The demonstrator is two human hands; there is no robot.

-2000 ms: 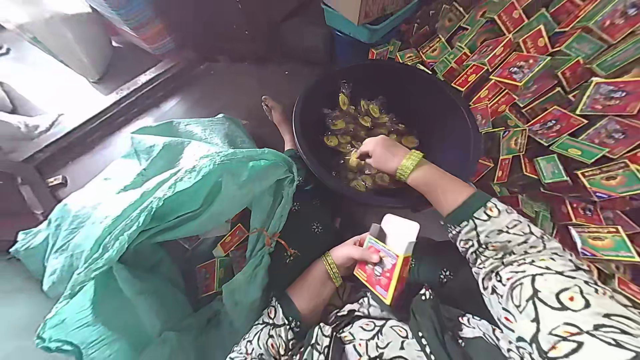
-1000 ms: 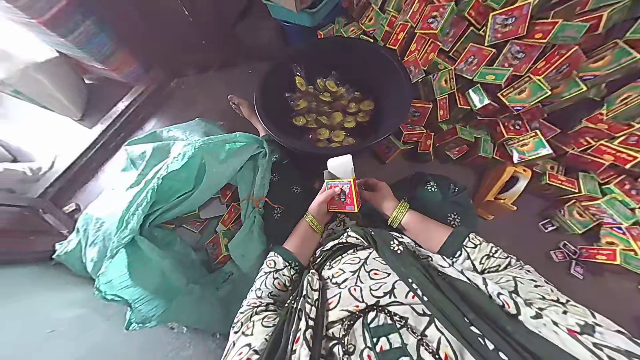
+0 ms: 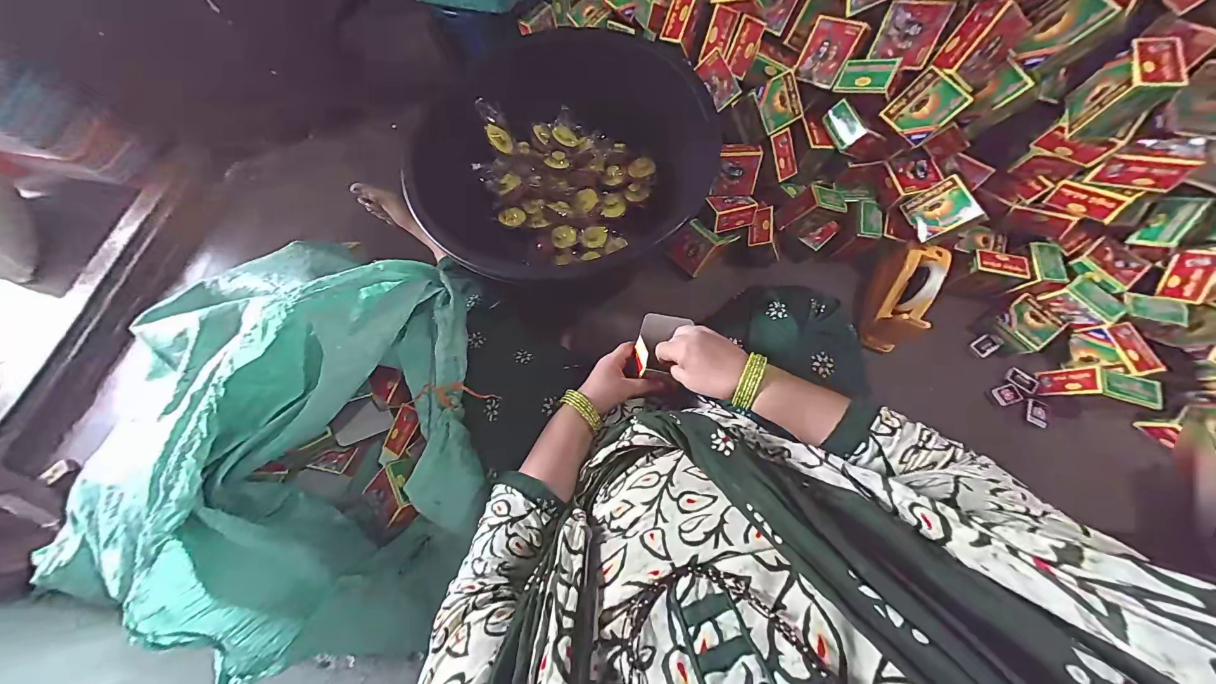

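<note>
My left hand [image 3: 617, 378] grips a small printed cardboard box [image 3: 650, 350] over my lap, its grey-white flap upright. On the right side of that box, my right hand [image 3: 705, 361] has its curled fingers at the flap and opening; whether something is between them is hidden. Beyond my hands stands a wide dark basin [image 3: 427, 233] holding many small clear-wrapped pieces with yellow round faces [image 3: 586, 199]. To the left, a green woven plastic sack [image 3: 237, 380] gapes, with flat red and green cartons [image 3: 403, 429] inside.
A large heap of red and green printed boxes [image 3: 936, 104] spreads over the floor at the right. An orange-brown stand or tape dispenser [image 3: 902, 299] sits between the heap and my knee. Several tiny dark packets [image 3: 1021, 380] lie nearby. My bare foot [image 3: 380, 201] is beside the basin.
Two seconds ago my right hand was in the basin among the wrapped pieces; it is now at the box in my left hand. The view has shifted.
</note>
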